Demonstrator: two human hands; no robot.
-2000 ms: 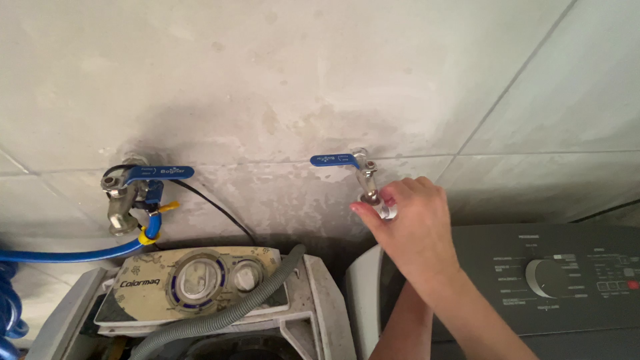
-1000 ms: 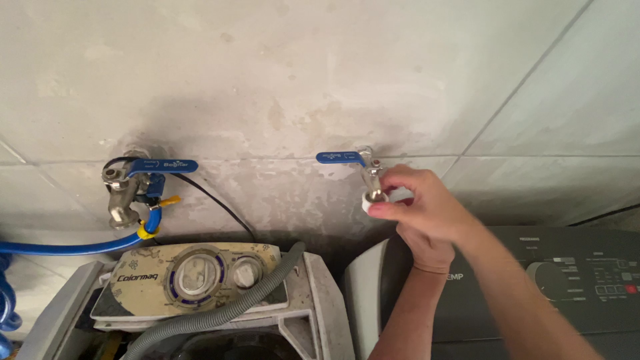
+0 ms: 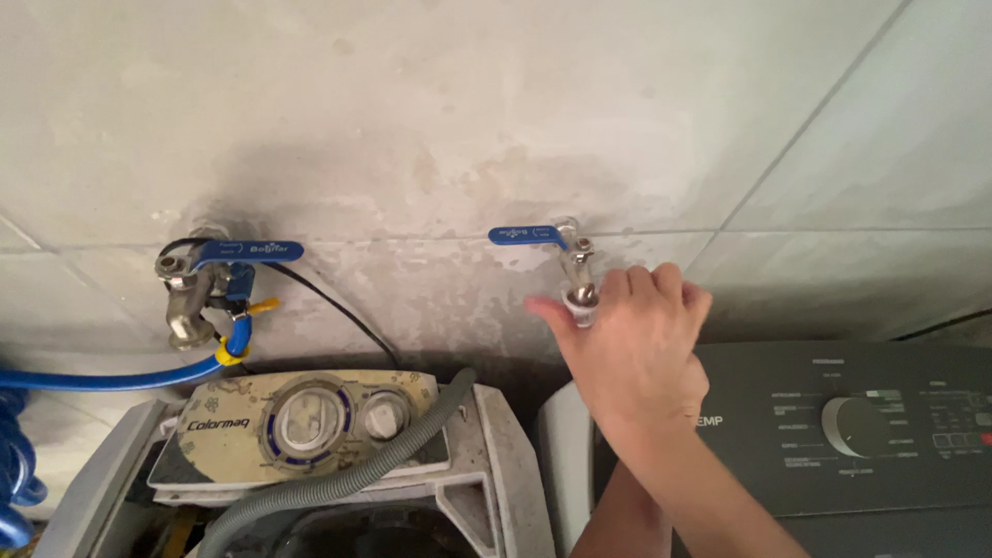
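On the right of the wall, a metal tap (image 3: 577, 263) with a blue lever (image 3: 527, 235) points down into a whitish plastic fitting (image 3: 582, 307). My right hand (image 3: 639, 349) is at this fitting, back towards the camera. Its fingers are curled at the fitting's right side, while the thumb sticks out to the left; whether it grips is not clear. Behind and below it, my left hand (image 3: 700, 386) is almost wholly hidden, only a small part showing under the right hand. The left forearm rises from below, crossed by the right one.
A second tap (image 3: 188, 302) at left has a blue lever and a blue hose (image 3: 116, 380) with a yellow clamp. Below stand an open-topped washer with a beige Colormaq panel (image 3: 225, 434) and grey corrugated hose (image 3: 341, 480), and a dark grey washer panel (image 3: 759, 434).
My right thumb was bent against the fitting a second ago and now sticks out to the left. The right hand has turned back-up over the left, which showed more before.
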